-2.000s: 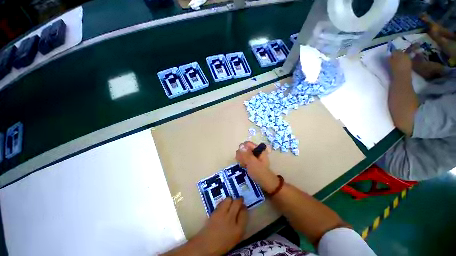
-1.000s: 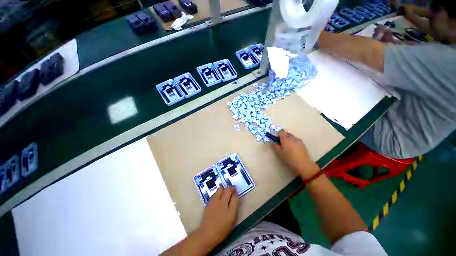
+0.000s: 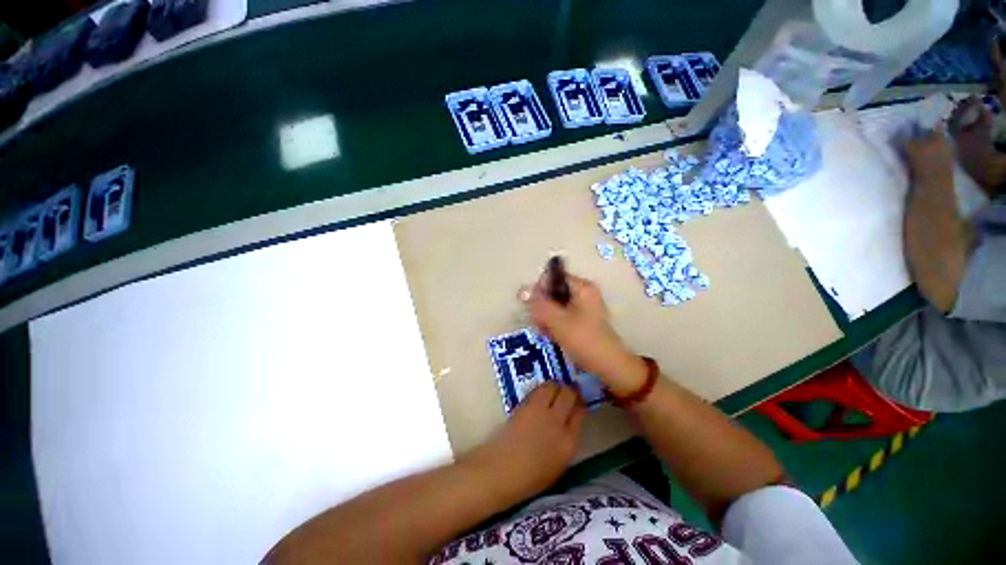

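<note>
Two pale blue housings [image 3: 525,370] lie side by side on the brown cardboard sheet; the right one is mostly hidden under my right hand. My left hand [image 3: 543,425] rests with its fingertips on the lower edges of the housings. My right hand [image 3: 579,320] is over the upper part of the right housing, closed round a short black hand tool [image 3: 558,280]. The tool's working tip is not clear. A loose pile of small pale blue and white inserts [image 3: 651,226] lies on the cardboard to the upper right of my hands.
Housings in pairs [image 3: 496,116] lie on the green conveyor belt [image 3: 364,121] beyond the bench. A clear parts bag [image 3: 772,149] stands by the post. A white sheet [image 3: 232,408] lies at left. A co-worker's arm [image 3: 935,221] and a red stool [image 3: 844,406] are at right.
My right hand has moved with the black tool from the insert pile back over the right housing. My left hand stays at the housings. The camera view has shifted.
</note>
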